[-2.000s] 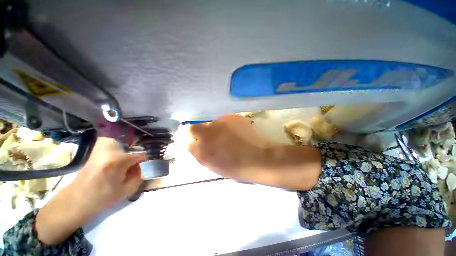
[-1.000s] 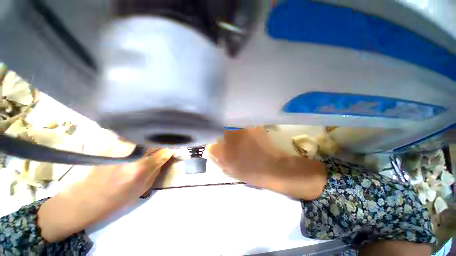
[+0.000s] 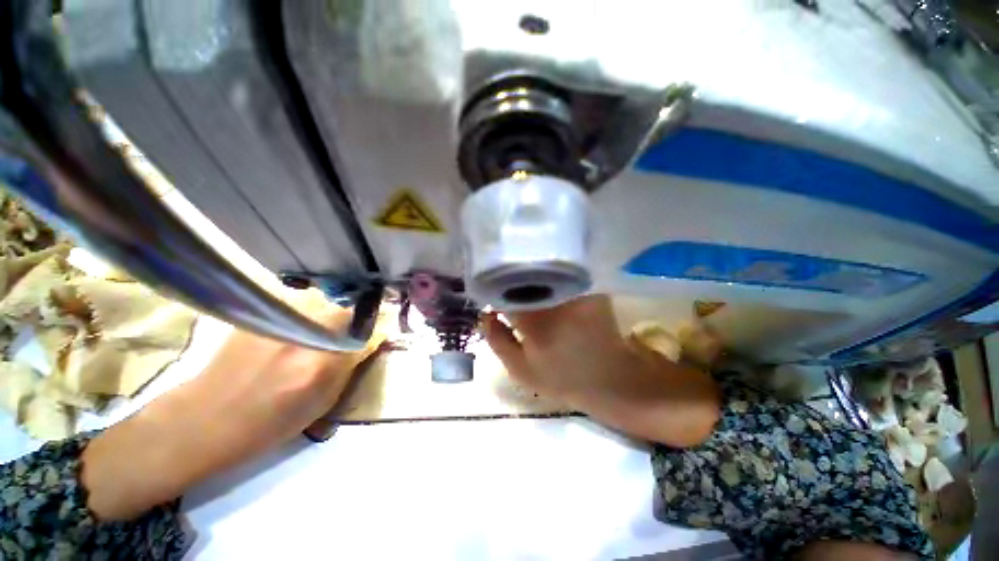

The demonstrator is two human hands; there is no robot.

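Note:
My left hand [image 3: 257, 378] lies on the machine bed left of the needle area. Its fingertips are hidden behind the machine head and the dark curved guard [image 3: 197, 268]. My right hand [image 3: 564, 351] lies right of the tension dial [image 3: 452, 366], fingers bent toward the needle area. The needle, presser foot and any fabric between my fingers are hidden. The machine head [image 3: 745, 208] fills the upper view, with the grey upper tension knob [image 3: 528, 241] close to the camera.
Loose beige pieces [image 3: 104, 340] are heaped left of the machine. Sewn beige pieces [image 3: 663, 340] lie behind my right hand under the arm. More beige pieces [image 3: 920, 416] are at the right. The white tabletop [image 3: 427, 493] is in front.
My left hand has moved from beside the tension dial to further back and left, under the machine head. My right hand stays near the needle area. The camera view has shifted, showing more of the head.

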